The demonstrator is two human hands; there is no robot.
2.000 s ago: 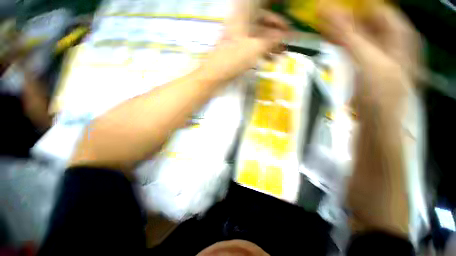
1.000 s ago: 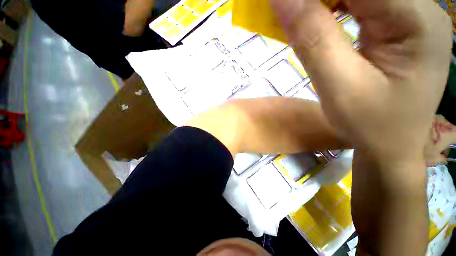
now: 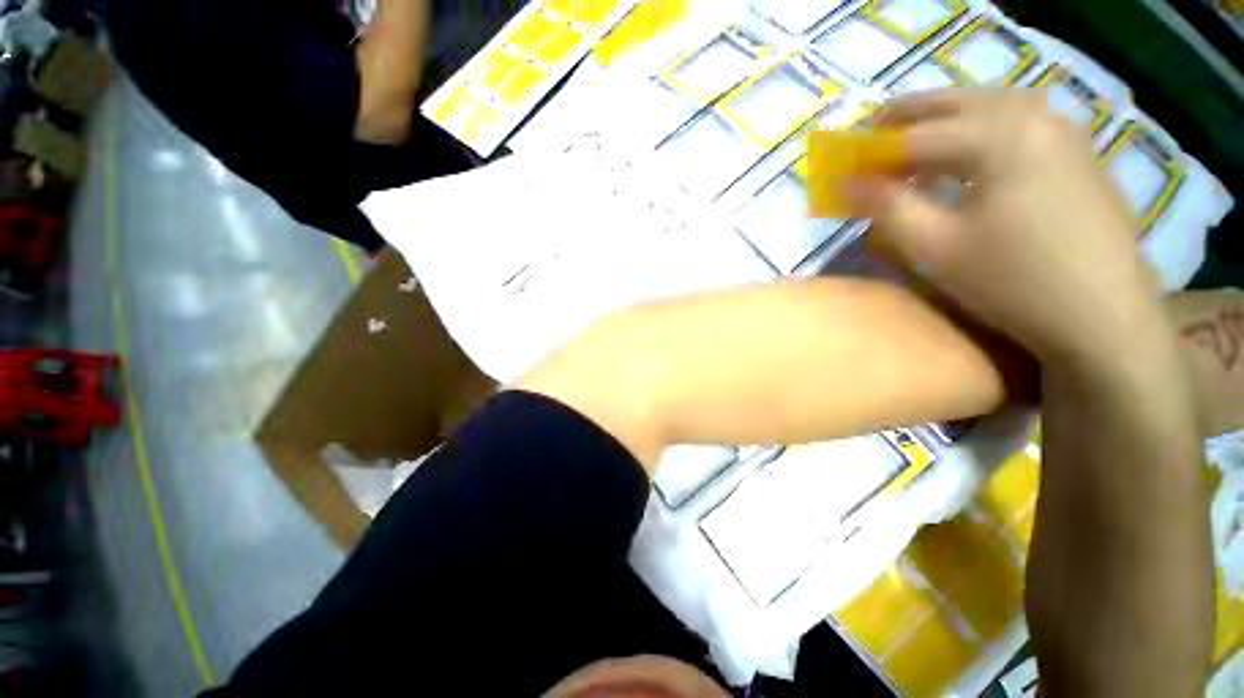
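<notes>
My right hand [image 3: 1003,205] is raised over the rows of parts and pinches a small yellow film piece [image 3: 849,171] between thumb and fingers. My left forearm crosses the bench from the left and passes behind my right wrist, so my left hand is hidden. Rectangular frame parts [image 3: 778,102] lie in rows on white sheets [image 3: 471,232], some with yellow borders. One larger frame [image 3: 771,593] lies near the sheet's front edge. A sheet of yellow rectangles [image 3: 935,620] lies at lower right, partly behind my right forearm.
A sticker sheet [image 3: 525,62] lies at the far left of the bench, beside another person's arm [image 3: 392,68]. A cardboard box [image 3: 362,361] stands below the bench's left edge. A red object [image 3: 55,396] is on the floor. A skin-toned area with red marks [image 3: 1211,352] shows at the right edge.
Since one second ago, my right hand has moved away from the camera and down over the parts, still holding yellow film. Earlier, the view swung left and my left hand went out of sight.
</notes>
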